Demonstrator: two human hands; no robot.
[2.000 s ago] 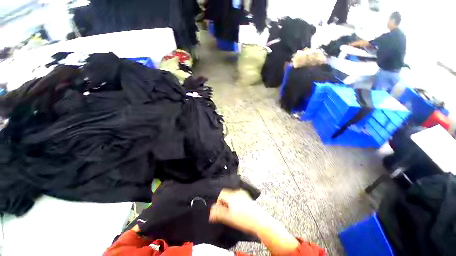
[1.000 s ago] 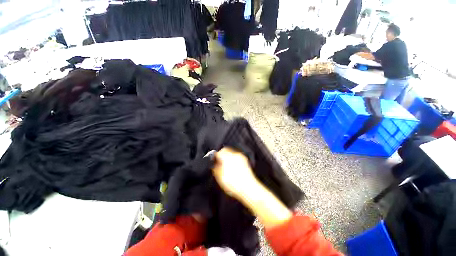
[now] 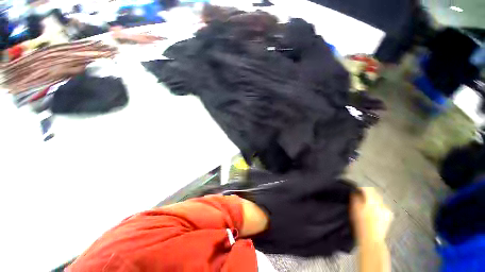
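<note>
A black garment piece [image 3: 314,215] is stretched between my hands at the table's near right corner, over the floor. My right hand [image 3: 372,212] is blurred and grips the garment's right edge. My left hand is hidden under or behind the black cloth; only the wrist and red sleeve show. A large heap of loose black cloth [image 3: 282,90] lies on the table's right part, just beyond the garment. No template or pencil can be made out.
The white table [image 3: 133,170] extends left. Brown strips [image 3: 58,64] and a small folded black cloth [image 3: 90,94] lie at its far left. Blue crates [image 3: 462,249] with black cloth stand on the floor at right. A red and pale bundle [image 3: 364,69] is beyond the heap.
The view has swung left, showing more table. The garment was bunched and lifted a second ago and now hangs spread between my hands. My right hand has moved to its right edge.
</note>
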